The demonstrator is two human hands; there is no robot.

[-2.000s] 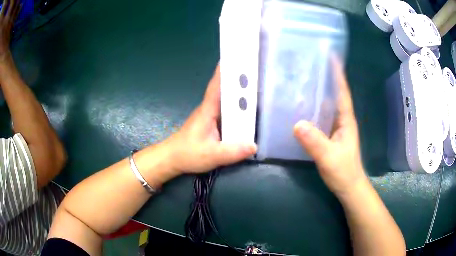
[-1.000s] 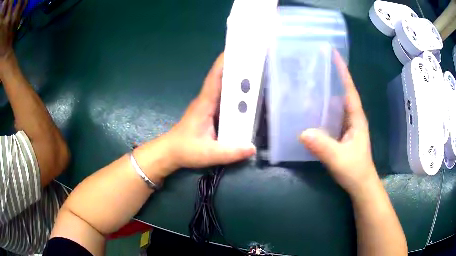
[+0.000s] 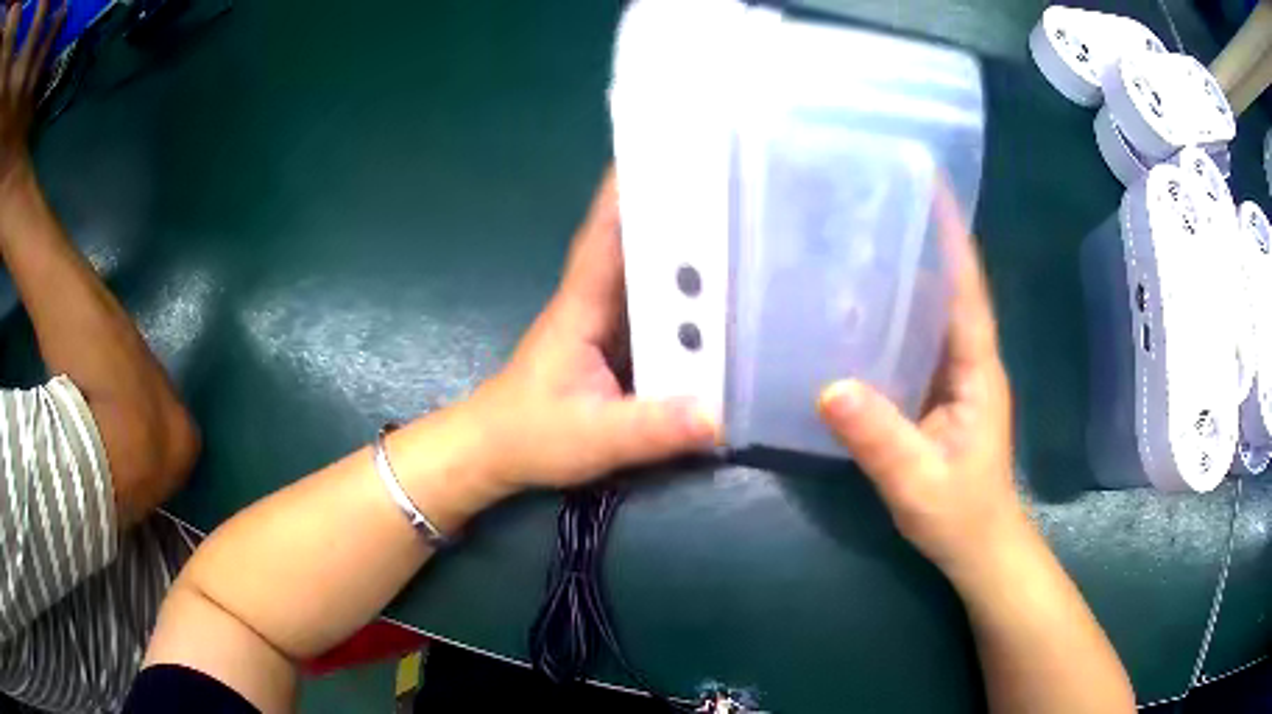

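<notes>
My left hand point(image 3: 558, 377) holds a white top cover point(image 3: 679, 209) by its outer side, thumb at the near end. The cover shows two dark holes on its side. My right hand point(image 3: 935, 419) holds a translucent container point(image 3: 837, 251) from the right, thumb on its face. The cover and container are held on their sides above the bench, edges together along a seam with no visible gap. The far end of the cover is overexposed. The inside of the unit is hidden.
White-topped units point(image 3: 1179, 321) stand at the right on the dark green bench point(image 3: 377, 251). A bundled black cable point(image 3: 572, 593) lies near the front edge. Another person's arm point(image 3: 98, 321) is at the left, by a dark cable. Part of another arm shows at the top right.
One second ago a dark gap showed between cover and container at the near end; now they are together. The unit has turned slightly in my hands.
</notes>
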